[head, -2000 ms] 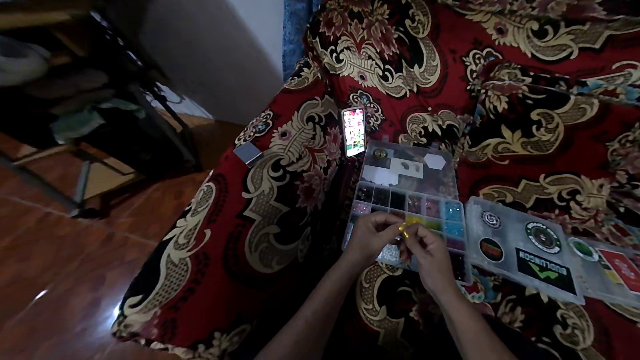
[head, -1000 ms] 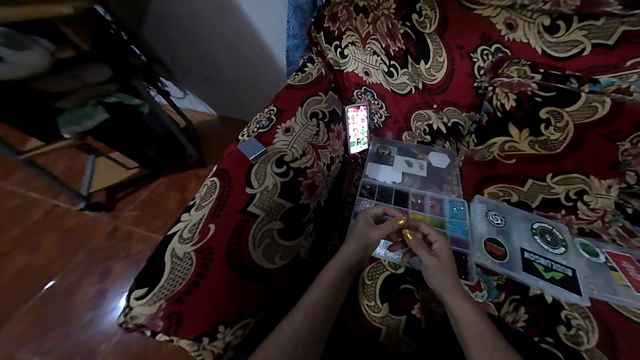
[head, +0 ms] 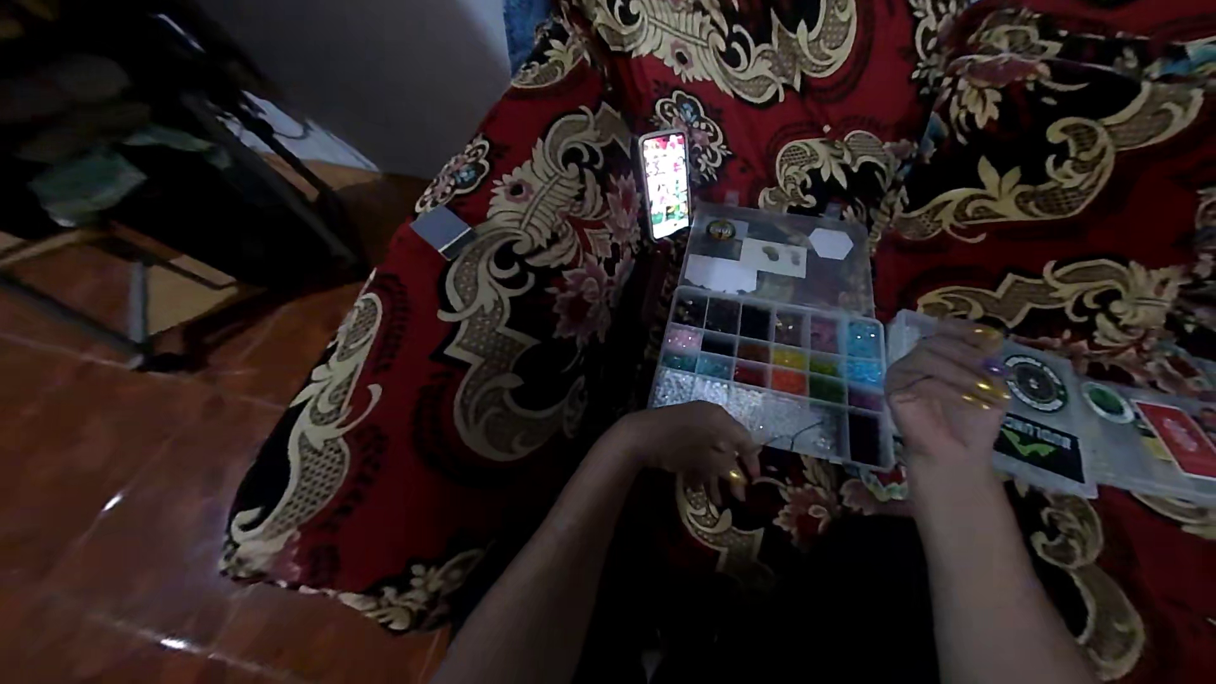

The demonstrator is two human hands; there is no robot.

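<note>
An open clear plastic compartment box (head: 888, 380) holds beads of many colours, with clear or silvery ones along its front. Over the box's front left edge is my left hand (head: 698, 442), its fingers bent down; a thin dark strand shows just right of its fingertips, and whether the fingers grip it is unclear. My right hand (head: 945, 385) is raised right of the bead box, in front of a second clear plastic case (head: 1054, 480) with stickers. Its fingers are curled, and I cannot make out anything between them. Both hands have shiny yellow nails.
A lit smartphone (head: 666, 185) leans upright behind the bead box. Red, black and gold patterned fabric (head: 570, 313) covers the sofa. A small grey box (head: 443, 233) lies on its left part. Another case with a red card (head: 1178, 437) is at far right. A rack (head: 138, 299) stands left.
My hands were together over the bead box and are now apart. The right hand has moved right and the left hand is lower, by the front edge.
</note>
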